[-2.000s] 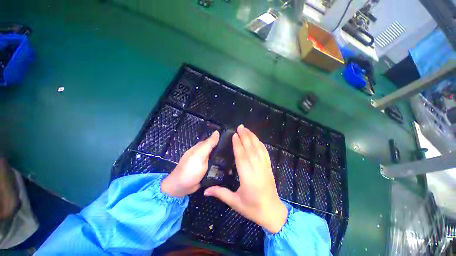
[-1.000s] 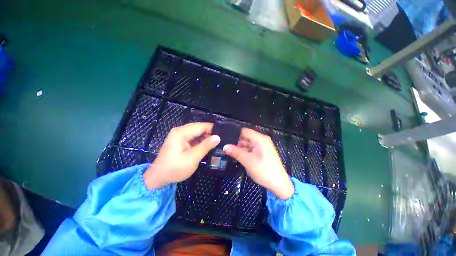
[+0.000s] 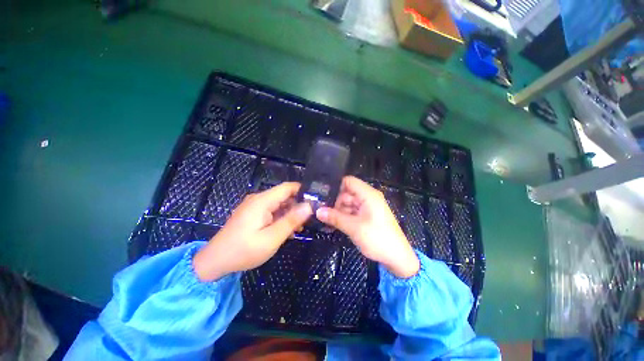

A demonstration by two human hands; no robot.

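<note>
A dark bar-shaped phone (image 3: 326, 166) is held upright above the middle of the black blister tray (image 3: 282, 285). Its upper part shows plain black with a rounded end, and a small pale patch shows near its lower end. My left hand (image 3: 255, 229) grips its lower left side, with the thumb on the near end. My right hand (image 3: 367, 224) grips its lower right side, with the thumb on the near end. The fingertips behind the phone are hidden.
A small dark handset (image 3: 433, 116) lies on the green surface (image 3: 99, 169) beyond the tray. An open brown carton (image 3: 426, 29), a small blue container (image 3: 482, 59) and a clear plastic bag (image 3: 371, 21) are at the back. Grey metal bars (image 3: 589, 176) and clear trays (image 3: 582, 275) are at the right.
The phone now points away from me with its long black face showing, and my hands hold its near end. The pale patch now sits between my thumbs. The view has shifted slightly.
</note>
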